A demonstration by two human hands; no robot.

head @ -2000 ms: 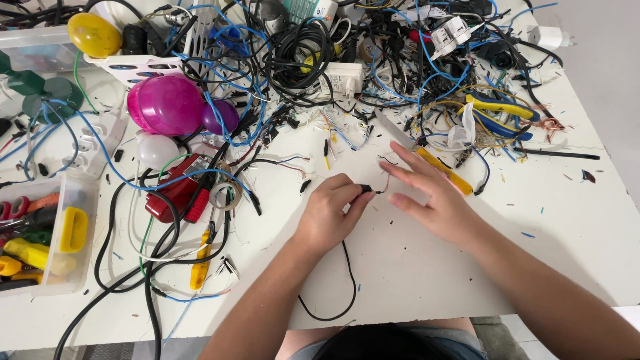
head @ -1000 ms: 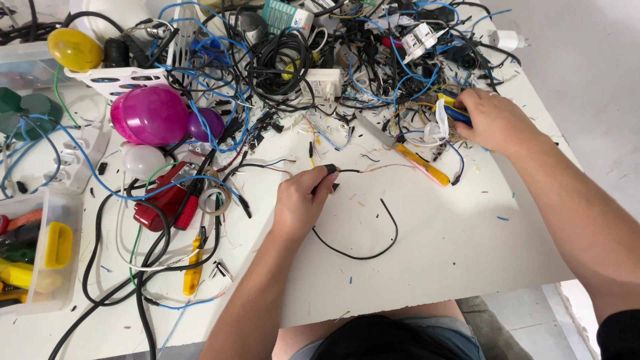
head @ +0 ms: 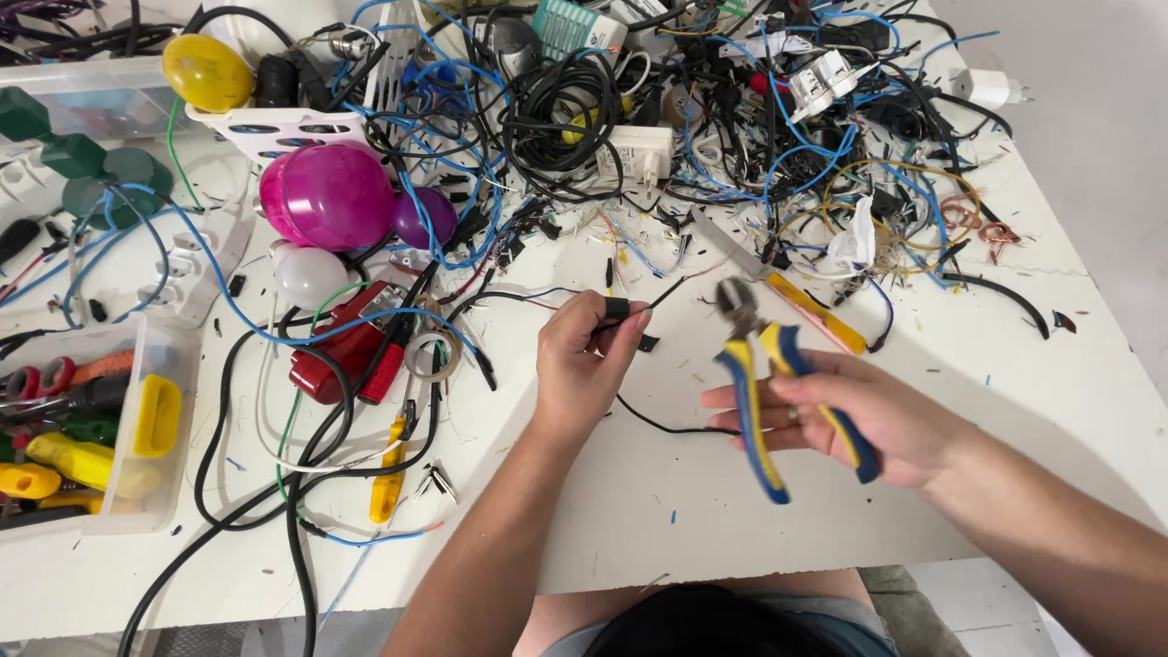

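Note:
My left hand [head: 589, 351] pinches a thin black cable [head: 664, 294] between thumb and fingers, with a piece of black tape or sleeve [head: 617, 308] at the grip. Thin bare or reddish wires reach from the cable's end to the right. The rest of the cable curves below the hand toward the right. In my right hand [head: 844, 411] are diagonal cutting pliers [head: 756, 365] with blue and yellow handles. Their handles are spread and their head points up and away from me. Just beyond the pliers lies a yellow-handled knife [head: 815, 310], its blade toward the wire pile.
Tangled wires and a white power adapter [head: 636, 153] fill the back of the white table [head: 657, 511]. At left are a magenta bulb [head: 327, 196], a red tool [head: 342, 342], a tape roll [head: 432, 356], a yellow cutter [head: 388, 470] and a clear tool bin [head: 169, 456].
My right hand, near the cable end two seconds ago, reached the pliers in the wire pile one second ago and has brought them back toward me. My left hand still pinches the cable.

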